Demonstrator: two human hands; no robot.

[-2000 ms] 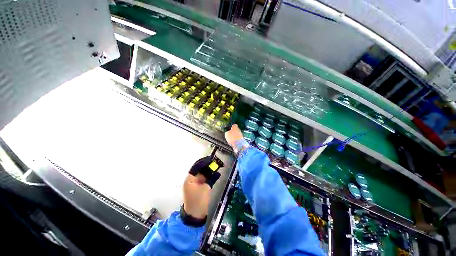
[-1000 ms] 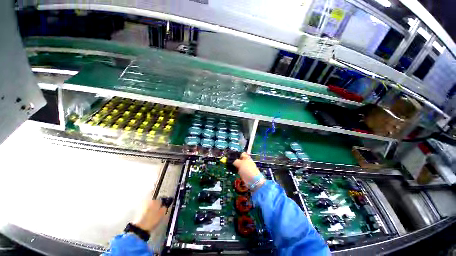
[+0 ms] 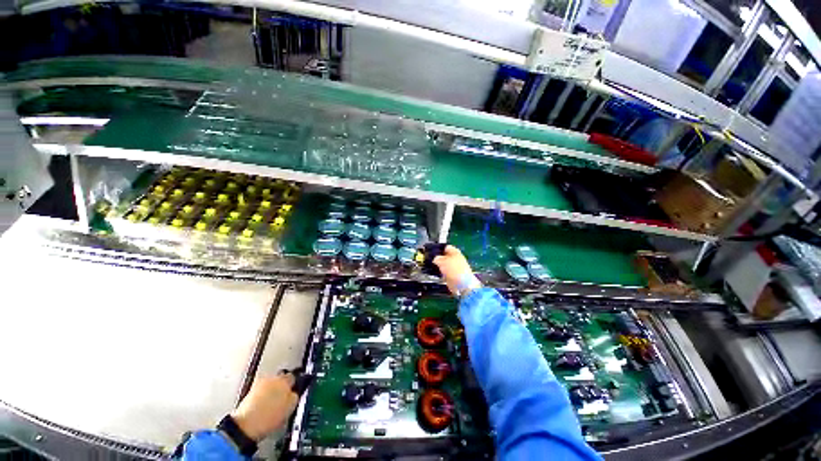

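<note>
A green circuit board [image 3: 347, 338] lies in a dark pallet [image 3: 311, 360] in front of me. Three orange-red toroids [image 3: 433, 368] stand in a line on it, right of black parts with white strips. My right hand [image 3: 453, 267] is above the board's back edge, beside the capacitors. Its fingers are closed on a small black-and-yellow component [image 3: 430, 257]. My left hand [image 3: 270, 403] is low at the pallet's left rail, its fingertips around a small dark component [image 3: 300, 379], partly hidden and blurred. My right sleeve covers part of the board's right side.
Yellow-topped components [image 3: 212, 205] and blue-topped capacitors [image 3: 356, 249] stand in rows on the lower shelf. Clear blister trays [image 3: 360, 158] lie on the upper shelf. A second green board [image 3: 594, 338] is to the right. A blue cord [image 3: 494, 214] hangs over the shelf. A pale work surface [image 3: 126, 342] is at left.
The view has swung to the right since the earliest frame. My right hand has moved from the yellow-topped rows to above the board's back edge, now with a black-and-yellow component. My left hand is at the pallet's left rail.
</note>
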